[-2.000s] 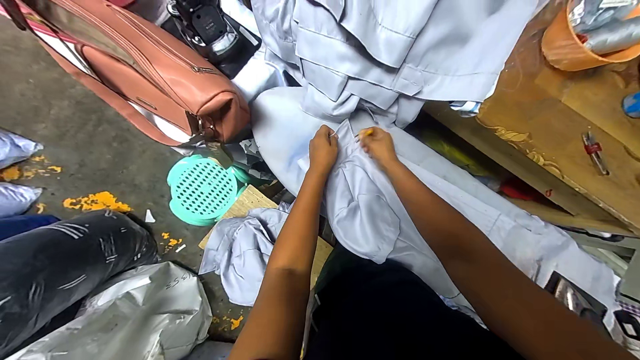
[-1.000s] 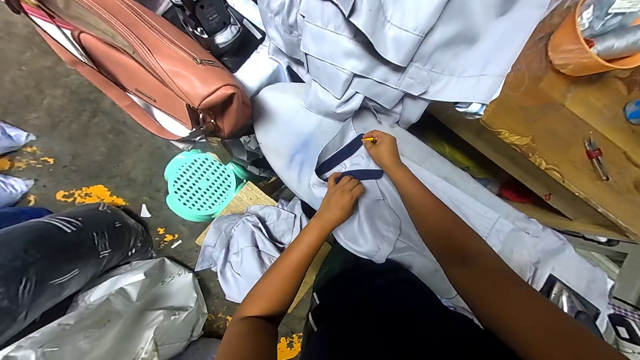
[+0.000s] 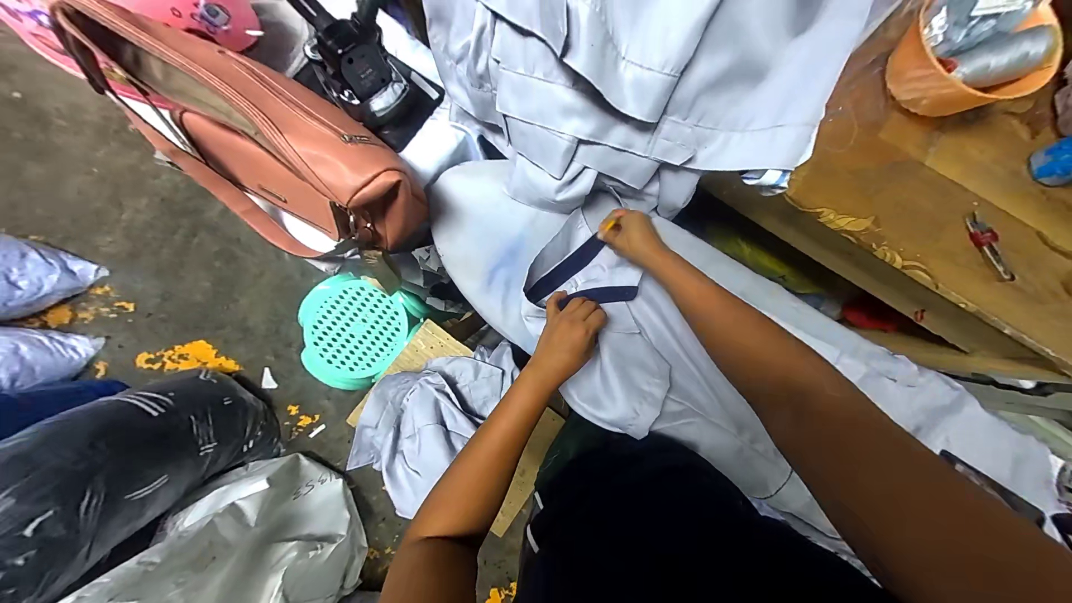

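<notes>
A light grey garment lies on a white padded board, showing a loop edged with a navy band. My left hand rests with bent fingers at the lower strip of the band, pinching the cloth there. At the band's upper end my right hand holds a small yellow tool, mostly hidden by the fingers, with its tip close to the cloth. More grey garments are heaped on the board just beyond both hands.
A salmon handbag and a turquoise stool are on the left, near crumpled grey cloth. At right, a wooden table bears an orange container and a red-handled tool. Filled bags lie lower left.
Since the oldest frame my left hand has moved down toward me, and the navy band has come into view between the hands. In the last second both hands have hardly moved.
</notes>
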